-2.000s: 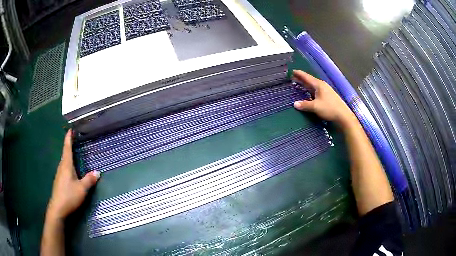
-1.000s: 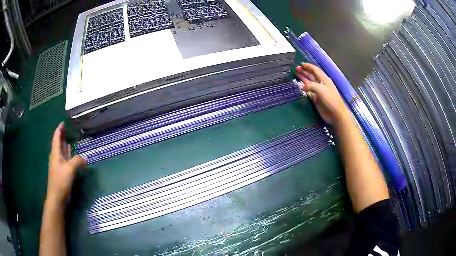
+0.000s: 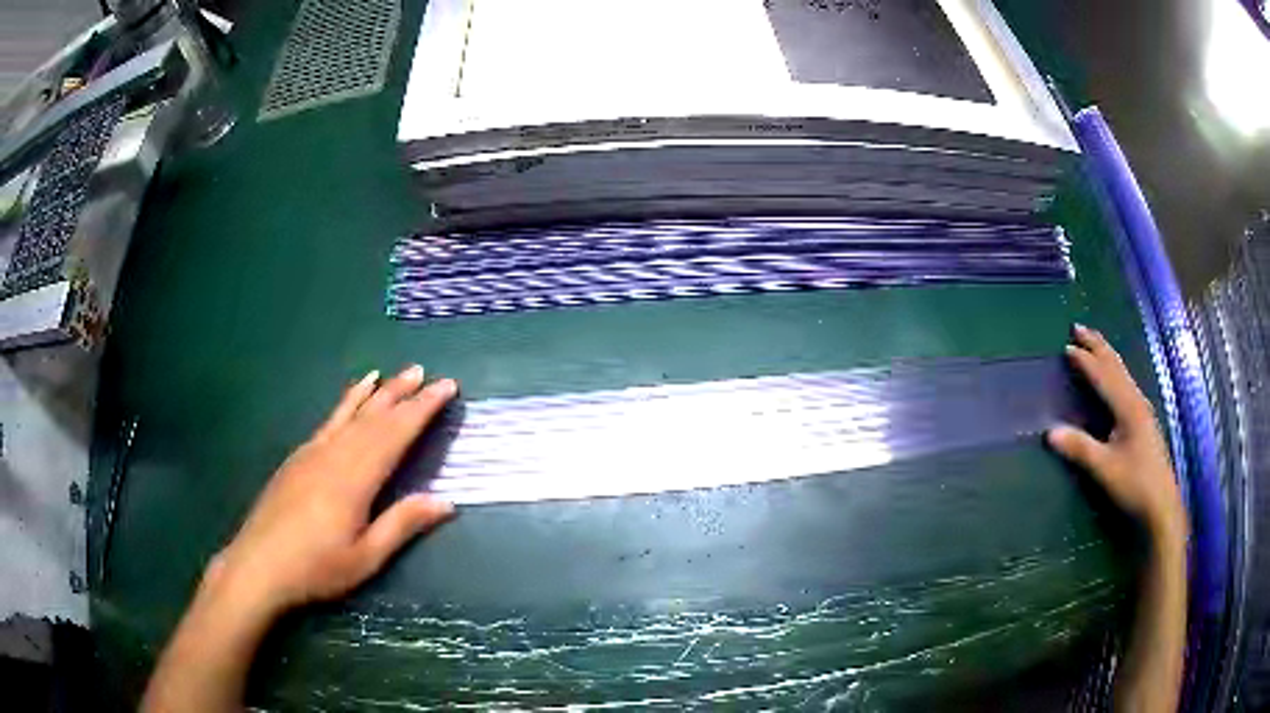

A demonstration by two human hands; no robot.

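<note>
A flat row of long narrow strips lies on the dark-green bench, glossy white at left and purple at right. My left hand is at its left end, thumb and fingers spread around the row's edges. My right hand is at its right end, thumb and fingers apart on both sides. A darker purple pile of strips lies behind the row, untouched, in front of the stack of framed panels. The ends of the flat row are partly hidden by my hands.
A perforated plate lies at the far left. A bench machine with rails stands at the left edge. Thin dark tweezers lie beside it. A long blue-purple edge strip curves along the right bench edge.
Both hands have left the ends of the far purple pile and moved to the ends of the nearer flat row. The pile looks narrower. The view has turned left and downward.
</note>
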